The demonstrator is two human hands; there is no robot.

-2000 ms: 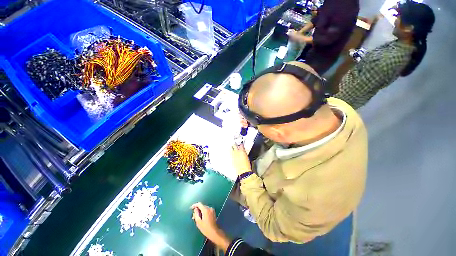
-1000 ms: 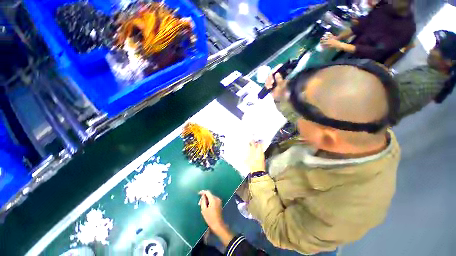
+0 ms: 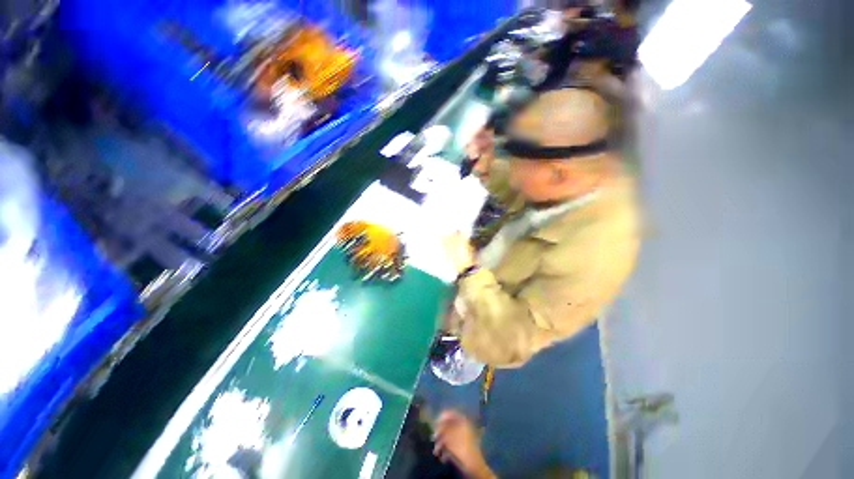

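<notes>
A white round housing [image 3: 356,417] with a dark centre lies on the green bench mat [image 3: 393,323]. Two loose heaps of small white parts lie beyond it: one heap [image 3: 307,325] is higher up, the other [image 3: 229,432] lower left. A thin dark pen-like object [image 3: 307,418] lies between the lower heap and the housing. My right hand [image 3: 459,443] is blurred at the bottom, off the mat's near edge; its fingers point up and left, and I cannot tell whether it holds anything. My left hand is out of the picture.
A neighbour in a tan jacket [image 3: 562,271] works at my right over a white sheet [image 3: 426,220]. An orange-and-black wire bundle [image 3: 372,249] lies beside the sheet. A blue bin [image 3: 229,154] with orange wires stands on the rack. A clear bag-like object [image 3: 456,363] is below the bench edge.
The view has swung and is blurred. My right hand has moved from over the mat to beyond its near edge. The white housing and the pen-like object now show more fully.
</notes>
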